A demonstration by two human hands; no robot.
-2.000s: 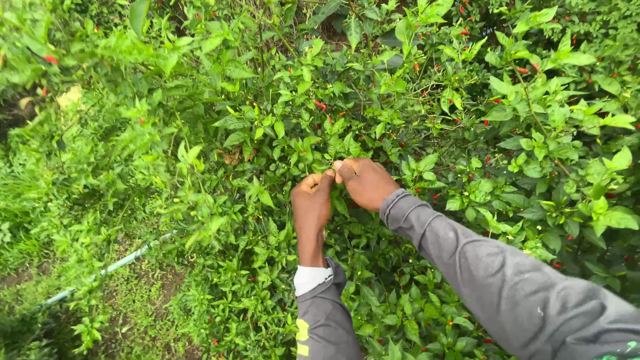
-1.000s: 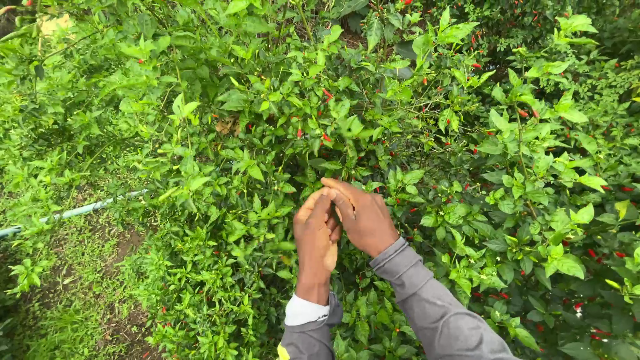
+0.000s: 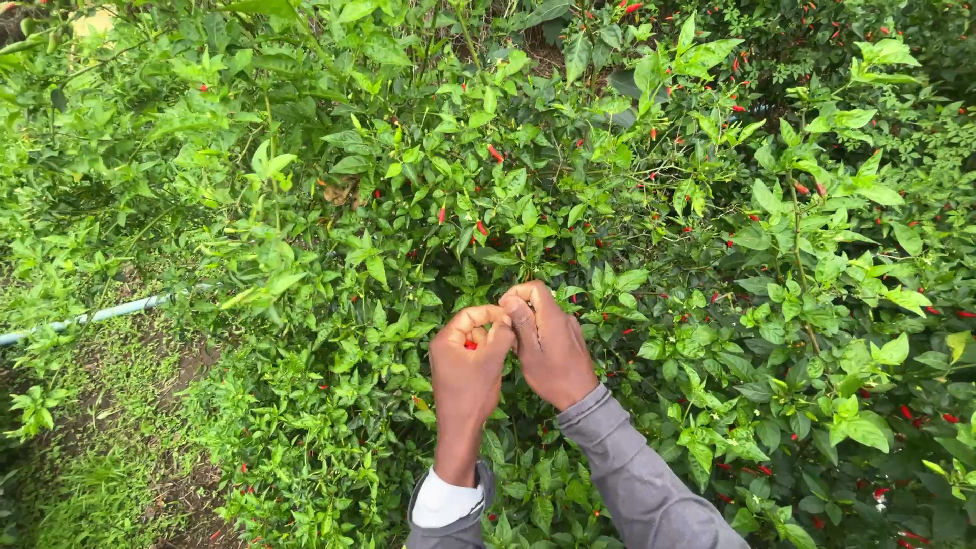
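Note:
My left hand [image 3: 469, 362] is curled among the leaves of a chili pepper bush [image 3: 366, 282], with a red chili pepper [image 3: 470, 345] showing inside its bent fingers. Against its fingertips, on the right, is my right hand [image 3: 553, 343], thumb and index finger pinched together. Whatever lies between those fingertips is too small to make out. Just above both hands hang a red chili [image 3: 481, 228] and another red chili [image 3: 442, 215]; a third red chili [image 3: 496, 153] is higher up.
Dense pepper foliage surrounds both hands, with more red chilies [image 3: 906, 412] at the lower right. A pale blue pipe [image 3: 114, 311] runs along the left side, over a patch of soil and low weeds [image 3: 145, 427]. Leafy stems [image 3: 797, 244] rise on the right.
Both hands remain close together; a second ago they overlapped more, and now the fingertips meet with a red chili visible in my left hand. The view has shifted since the earliest frame.

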